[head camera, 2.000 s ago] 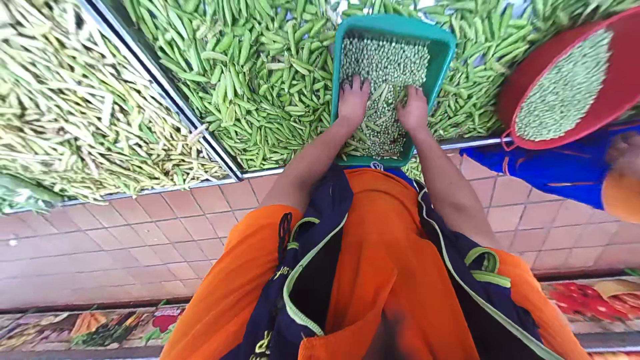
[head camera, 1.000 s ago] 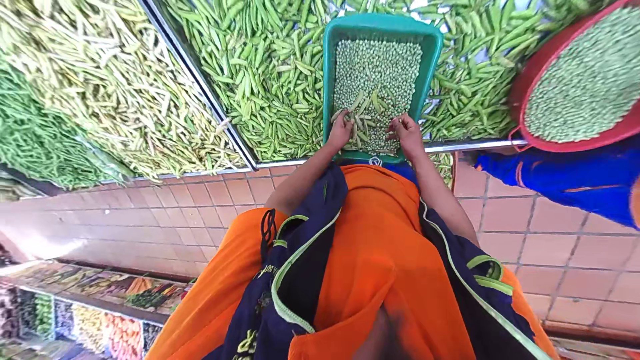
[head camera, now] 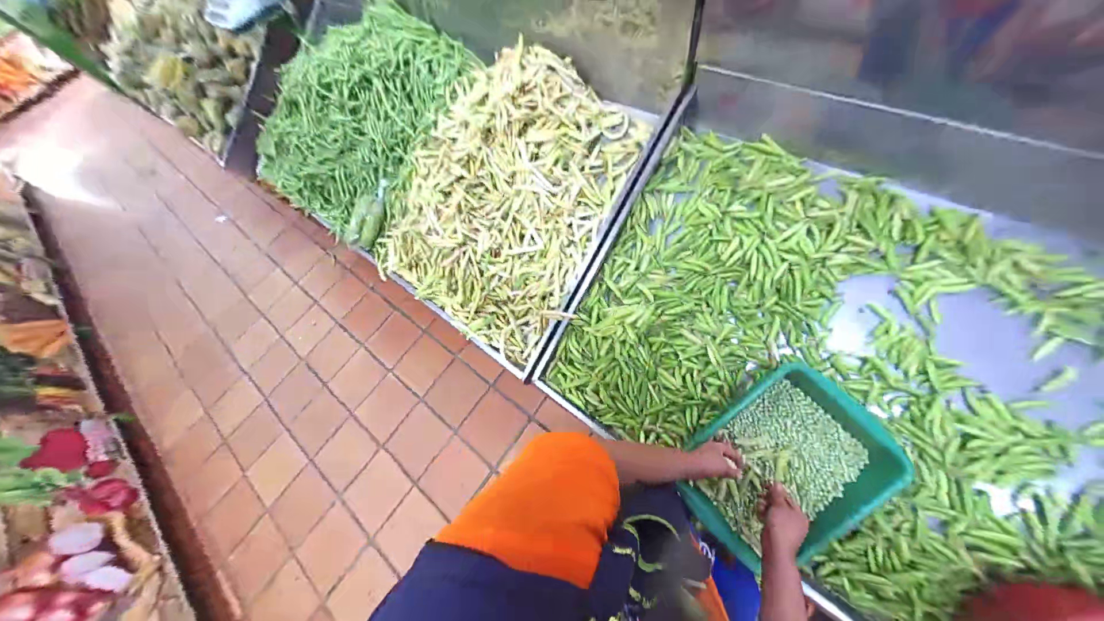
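A green plastic tub [head camera: 862, 431] holding shelled green peas [head camera: 806, 431] stands among green pea pods [head camera: 733, 259] at the lower right. My left hand [head camera: 716, 460] is over the tub's near left side, fingers curled beside some pods and pale bits lying on the peas. My right hand [head camera: 783, 516] is over the near right side, its fingertips close to the same pods. Whether either hand grips a pod cannot be told at this size. The pale pods between the hands partly cover the peas.
A metal divider [head camera: 612, 233] separates the pea pods from a heap of pale bean pods [head camera: 509, 190]. Green beans [head camera: 362, 112] lie beyond. The tiled floor [head camera: 302, 388] runs along the stall at left. A blurred red container [head camera: 1031, 602] is at the bottom right.
The view has swung far to the left. Two seconds ago both hands lay spread on the peas; since one second ago they have been drawn in around the pods at the tub's near side.
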